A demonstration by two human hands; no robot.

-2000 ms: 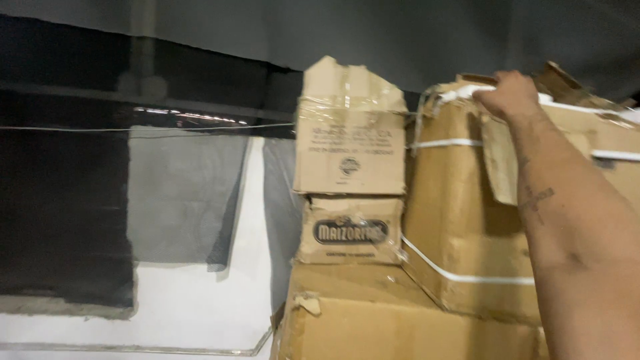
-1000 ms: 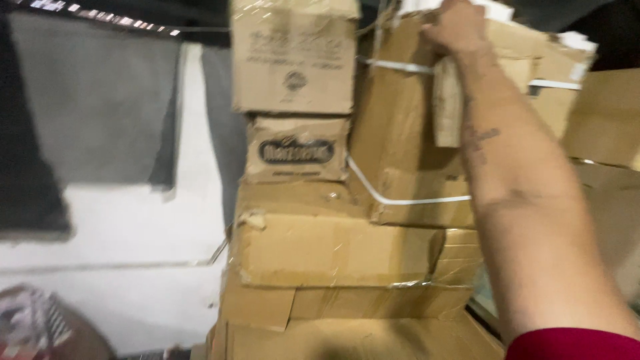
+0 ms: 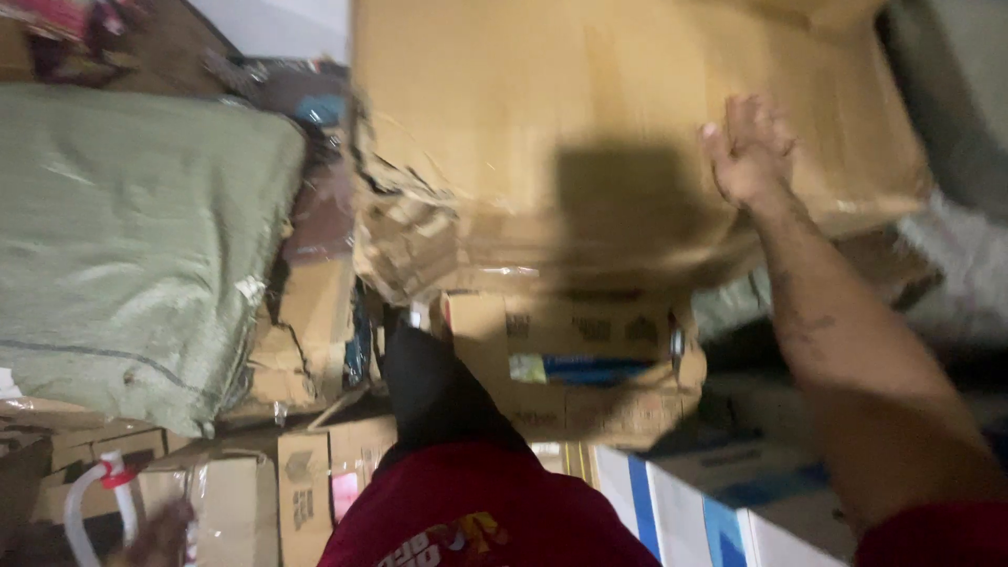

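Note:
My right hand (image 3: 752,153) is over the near part of a large brown cardboard box (image 3: 504,102), its fingers slightly apart and nothing held in it; whether the palm touches the cardboard cannot be told. The box's near left corner is crushed and torn, with tape along its near edge. At the lower left, my left hand (image 3: 161,535) is blurred and partly cut off by the frame, close to a translucent plastic tube with a red collar (image 3: 118,475) and a taped cardboard box (image 3: 232,504). Whether it holds anything is unclear.
A large green woven sack (image 3: 134,236) lies at the left. Below the large box is a printed cardboard box (image 3: 567,331) with a torn side, near my dark-clad leg (image 3: 433,378). White boxes with blue stripes (image 3: 677,504) stand at the lower right, and a whitish sack (image 3: 965,244) at the right edge.
The view has swung far down from the stacked boxes by the wall. My right hand, earlier at the top of a strapped box, is now over a large box. My left hand has come into view.

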